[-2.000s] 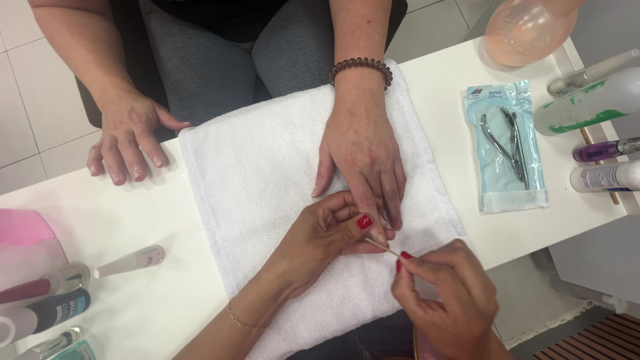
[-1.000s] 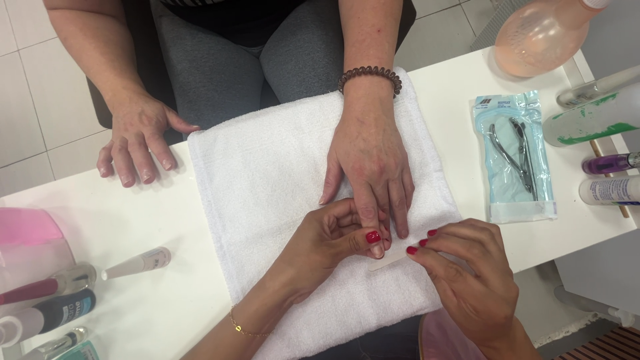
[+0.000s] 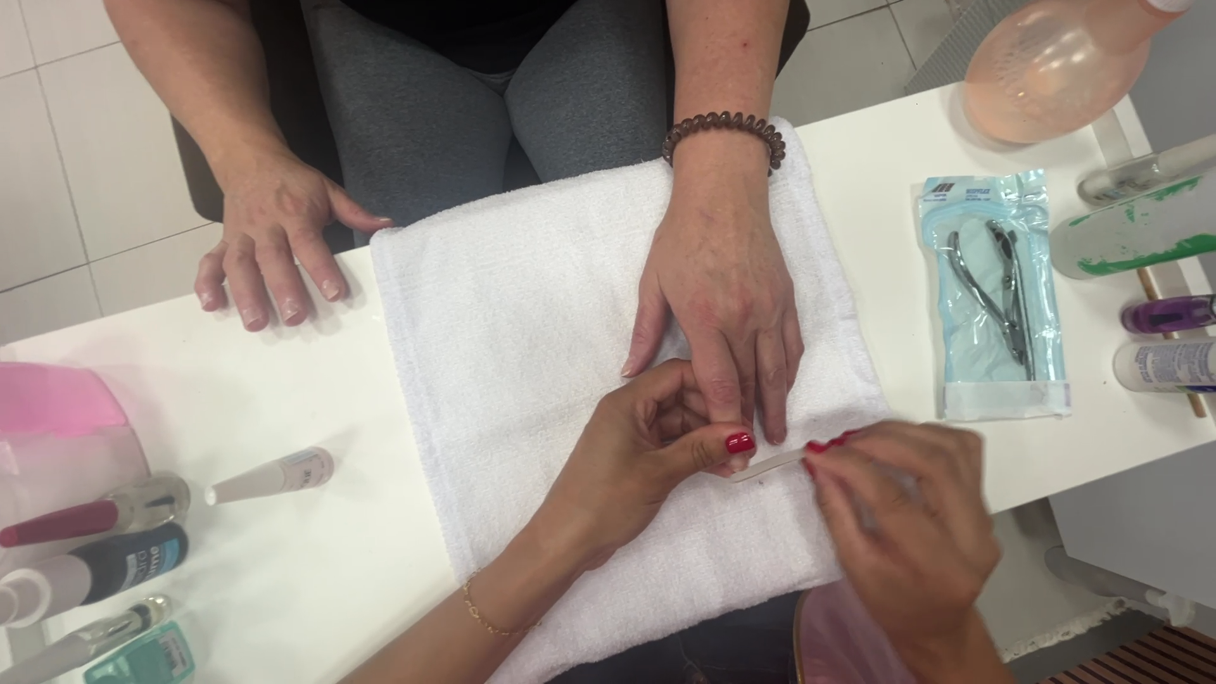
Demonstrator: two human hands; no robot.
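My left hand (image 3: 655,446), with red nails and a thin chain bracelet, pinches one fingertip of the other person's hand (image 3: 727,285) between thumb and fingers. That hand lies palm down on a white towel (image 3: 513,313) and wears a brown coiled band (image 3: 724,125) at the wrist. My right hand (image 3: 902,513), slightly blurred, holds a thin pale nail file (image 3: 771,464) between thumb and fingers. The file's far end is at the held fingertip; whether it touches the nail I cannot tell.
A pouch with metal cuticle nippers (image 3: 997,285) lies right of the towel. Farther right are an orange-tinted bottle (image 3: 1054,71) and several others. Nail polish bottles (image 3: 152,499) and a pink container (image 3: 66,408) stand left. The person's other hand (image 3: 275,228) rests on the white table's edge.
My right hand has shifted slightly, and the file it holds shows its flat side more than two seconds ago. My left hand still holds the fingertip.
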